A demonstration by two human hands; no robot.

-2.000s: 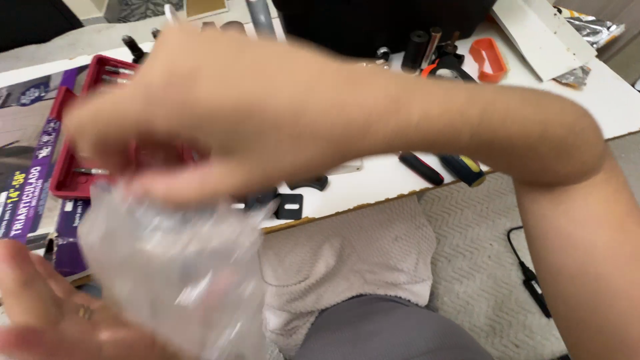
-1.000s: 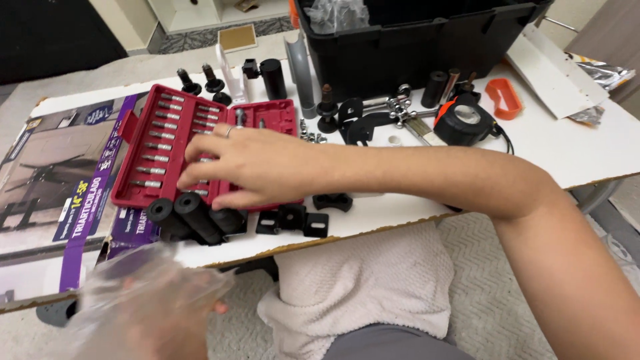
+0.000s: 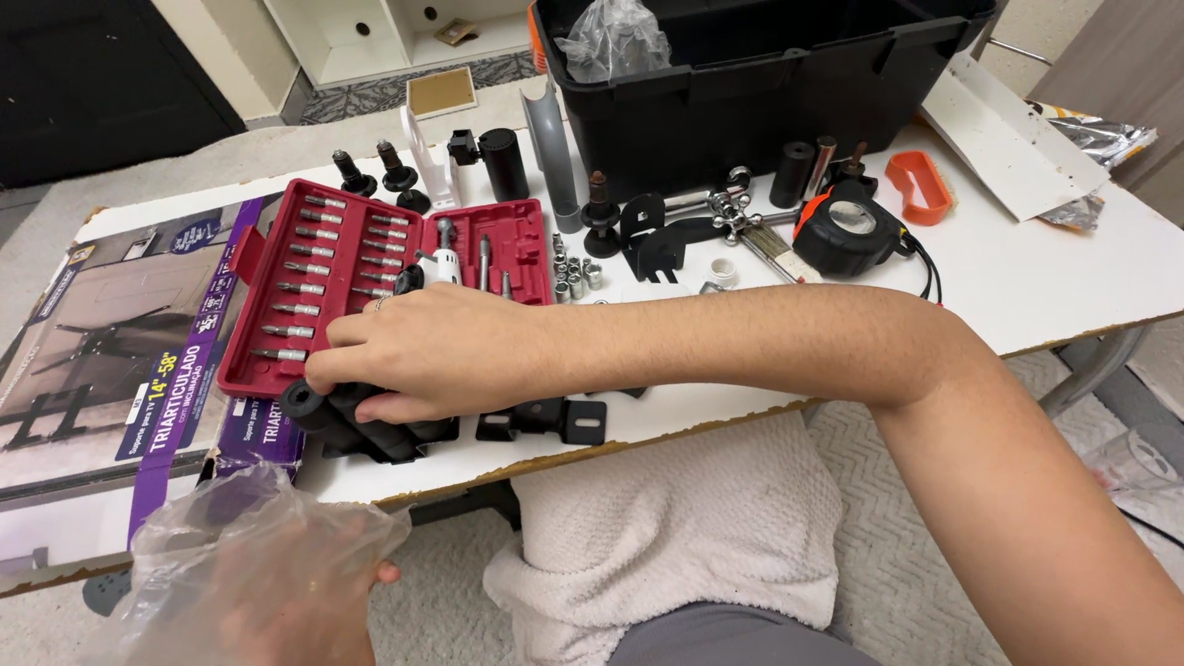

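My right hand [image 3: 430,356] reaches over the front of an open red bit case [image 3: 250,356], its fingers curled on or just above black cylindrical parts [image 3: 319,416] at the table's front edge; whether it grips one cannot be told. Screwdriver bits [image 3: 310,250] stand in rows in the case, beside a white-and-black tool [image 3: 442,264]. At the lower left, my left hand [image 3: 287,592] is inside or behind a clear plastic bag [image 3: 217,527], which hides most of its fingers. Black slotted brackets [image 3: 583,421] lie right of the cylinders.
A TV-mount box [image 3: 102,333] lies at the left. Behind stands a large black bin [image 3: 740,120] holding a plastic bag [image 3: 615,42]. Small sockets [image 3: 573,277], a paintbrush [image 3: 772,254], a tape measure [image 3: 846,227] and an orange plastic piece [image 3: 918,188] are spread rightward. A towel [image 3: 684,518] covers my lap.
Two seconds ago my right hand was near the plastic bag; it has since moved over the bit case, then down to the black cylinders. My left hand still has the bag around or before it.
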